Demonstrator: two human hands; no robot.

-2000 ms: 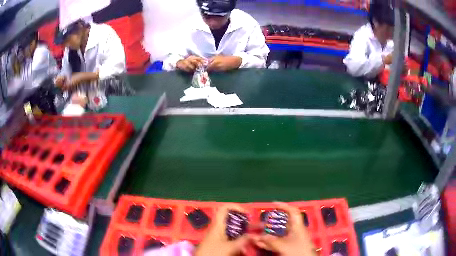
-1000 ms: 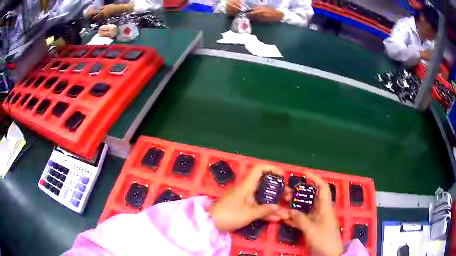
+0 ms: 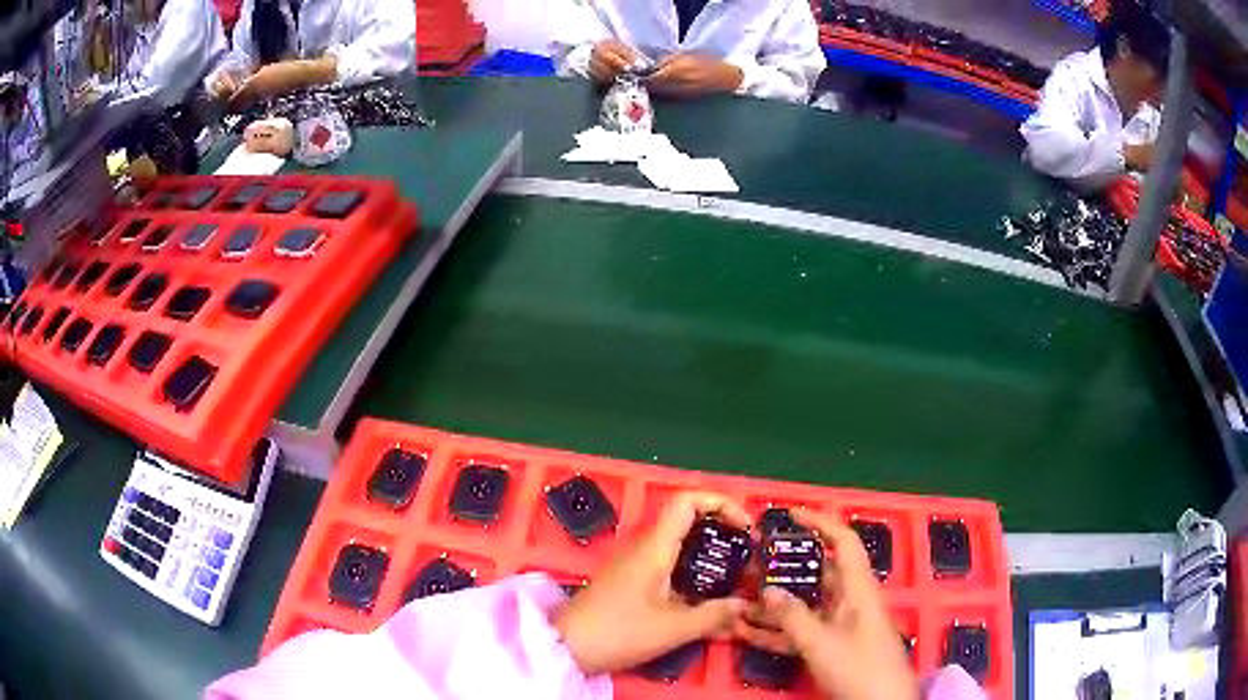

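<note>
My left hand [image 3: 643, 591], in a pink sleeve, holds a strapless smartwatch body [image 3: 710, 558] with its lit screen up, showing lines of white text. My right hand [image 3: 838, 611] holds a second watch body [image 3: 793, 563], lit with coloured icons and text; my right thumb is at its lower edge. Both hands are close together above the red foam tray [image 3: 626, 473]. Dark watch bodies lie in its square pockets, several with the round ring on the back up. The hands and sleeves hide part of the tray.
A tilted second foam tray [image 3: 316, 312] full of watches stands left, with a white calculator [image 3: 182, 529] below it. A clipboard [image 3: 1102, 656] lies right. Beyond the green belt [image 3: 657, 328] are white papers [image 3: 689, 171], dark small parts [image 3: 1072, 244] and people in white coats.
The view swung down and left, then slightly back up. Both hands still hold the lit watches; the right thumb has moved up to the lower part of its screen.
</note>
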